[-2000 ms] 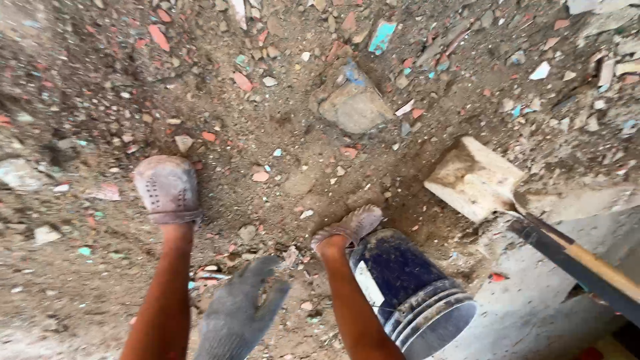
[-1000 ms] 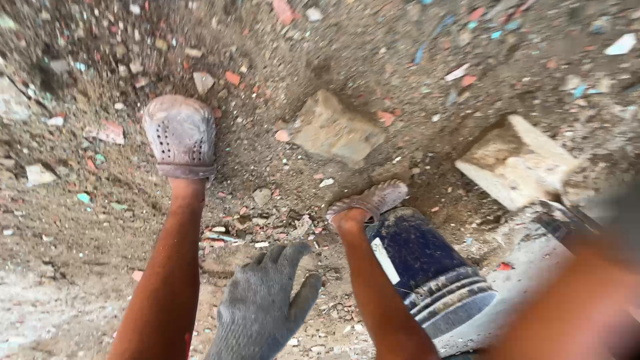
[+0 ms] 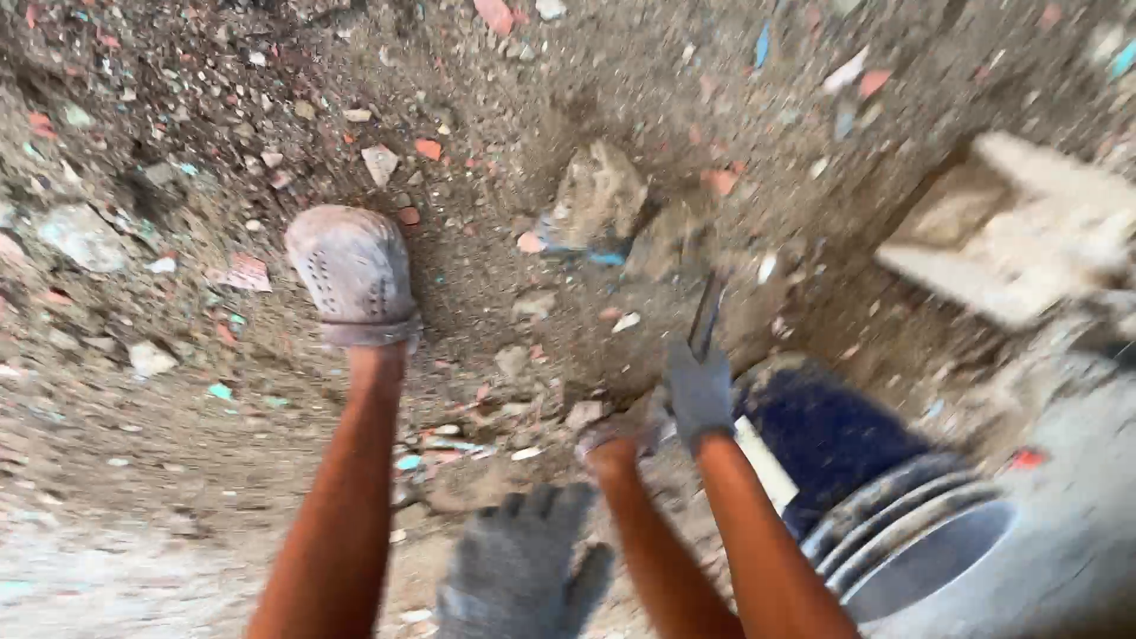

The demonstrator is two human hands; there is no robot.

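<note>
My left hand, in a grey work glove, hangs palm down at the bottom middle with its fingers apart and nothing in them. My right hand, also gloved, grips a dark, narrow tool, whose exact kind the blur hides. The tool's far end meets the dirt at a broken chunk of rubble. Just beyond lies another chunk, with a blue strip at its lower edge. My right hand is beside my right foot and the base of the bucket.
A dark blue bucket lies on its side at the right, mouth toward the lower right. A dirty shovel blade rests above it by a pale slab. My clog-clad left foot stands on debris-strewn dirt; my right foot is partly hidden.
My right hand, a blur at the lower right a second ago, has come in with the tool to the rock. That rock, one large piece before, now shows as separate chunks. My left hand stays low.
</note>
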